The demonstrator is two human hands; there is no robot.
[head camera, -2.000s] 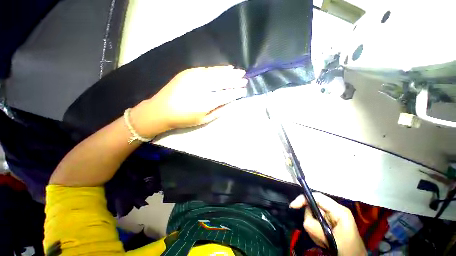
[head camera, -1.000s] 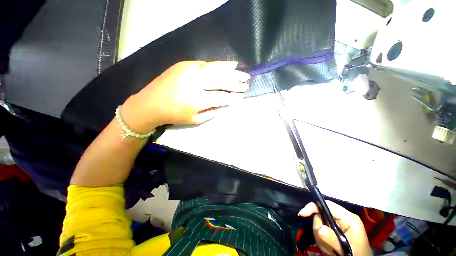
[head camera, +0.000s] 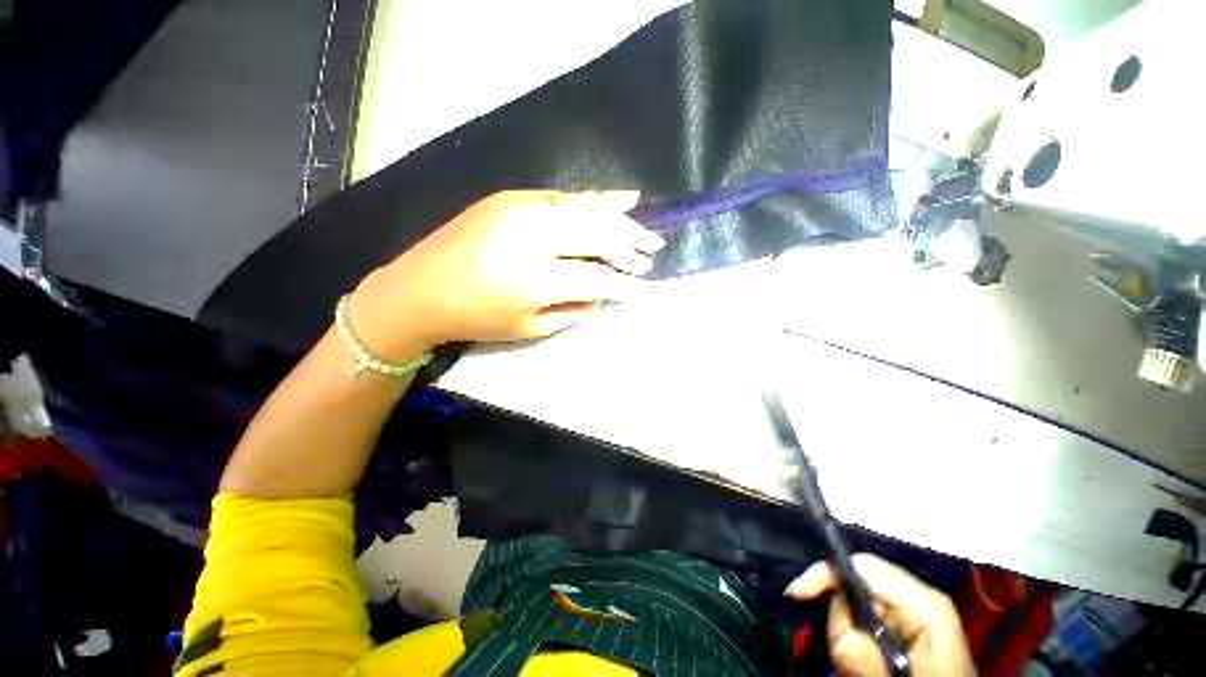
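A long curved dark panel (head camera: 780,106) lies on the white table, with a purple stitched strip (head camera: 754,196) near its lower edge. My left hand (head camera: 542,265) lies flat on the panel, fingers together, its fingertips at the left end of the visible strip. My right hand (head camera: 899,615) holds the tailor's shears (head camera: 820,509) at the handles, low at the table's front edge. The blades point up and forward, apart from the panel; their tips are washed out by glare. The hand is partly cut off by the bottom edge.
The white sewing machine head (head camera: 1085,146) stands at upper right, its presser foot area (head camera: 946,218) beside the panel's right edge. A grey board (head camera: 199,159) with dark cloth lies at left. Dark cloth (head camera: 595,496) hangs below the table edge. Red items (head camera: 1012,615) are at lower right.
The shears have drawn back from the panel's lower edge toward me, where their tips were a second ago. My left hand stays on the panel. The camera view has shifted slightly.
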